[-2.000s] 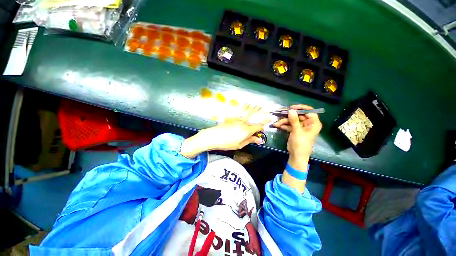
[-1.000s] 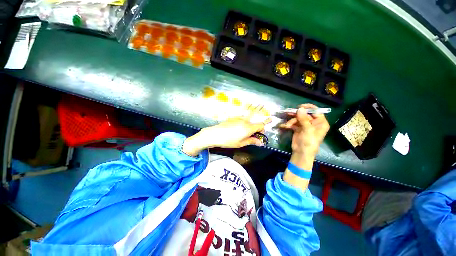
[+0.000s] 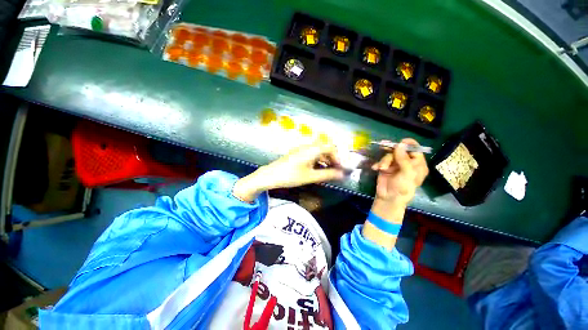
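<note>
My left hand (image 3: 293, 169) is over the near edge of the clear liner sheet, its fingertips around a small dark round module (image 3: 324, 160), partly hidden by them. My right hand (image 3: 401, 169), with a blue wristband, holds silver tweezers (image 3: 418, 148) pen-like, pointing left. A blurred yellow film piece (image 3: 362, 140) is at the tweezers' tips, to the right of the module. More yellow pieces (image 3: 286, 122) lie in a row on the shiny liner. Glare hides part of the liner.
A black tray (image 3: 309, 82) of round modules lies beyond my hands, one lower-row pocket empty. An orange sticker sheet (image 3: 219, 53) and clear bags (image 3: 106, 19) are left. A black bin (image 3: 488, 164) of cream bits and a white scrap (image 3: 516, 185) are right. Another person's blue sleeve (image 3: 564, 271) shows.
My left fingers have lifted and drawn back from the liner, bringing the module up between them. The yellow piece now shows at the tweezers' tips. My right hand has shifted slightly right.
</note>
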